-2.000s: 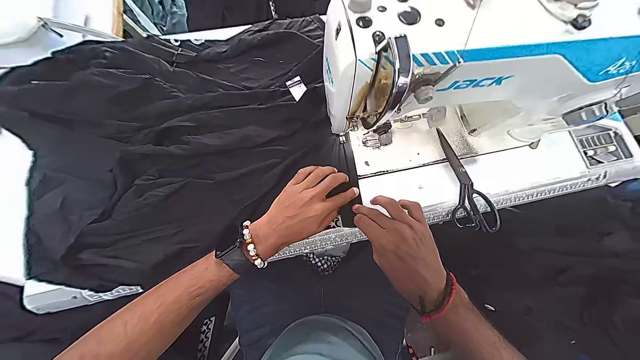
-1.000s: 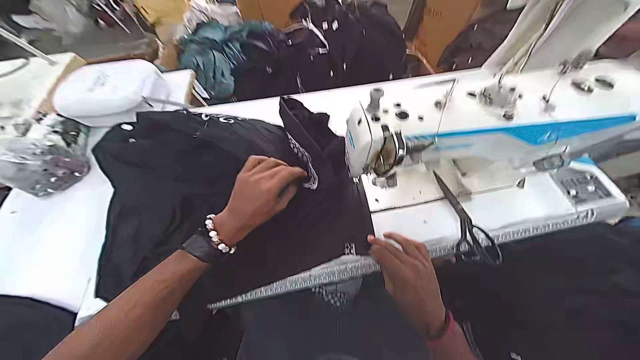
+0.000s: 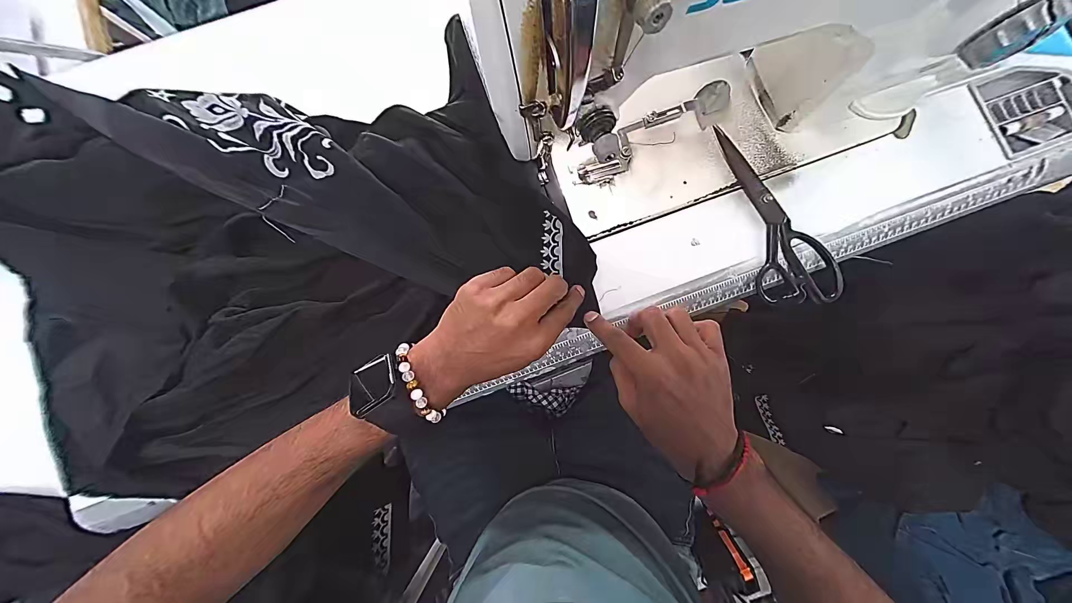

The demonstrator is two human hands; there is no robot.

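Observation:
Black fabric point(image 3: 276, 251) with white floral embroidery point(image 3: 251, 130) lies over the left of the sewing table, its right edge beside the presser foot area of a Jack sewing machine point(image 3: 502, 75). My left hand point(image 3: 507, 322), with a beaded bracelet and a watch, grips the fabric's near right corner, just below a white embroidered border point(image 3: 551, 243). At that same corner is my right hand point(image 3: 670, 377), its index fingertip at the fabric's edge; whether it pinches the cloth cannot be told. Black-handled scissors point(image 3: 785, 234) rest on the table right of my hands.
A measuring tape strip point(image 3: 703, 295) runs along the table's front edge. The machine's metal looper parts point(image 3: 607, 155) stand close beyond my hands. A small compartment tray point(image 3: 1026, 113) is set in the table at right. More dark fabric point(image 3: 904, 352) hangs below the right edge.
My left hand has moved from farther up on the fabric down to its near right corner, close to my right hand. The embroidered floral part now lies spread at upper left. The view has shifted closer.

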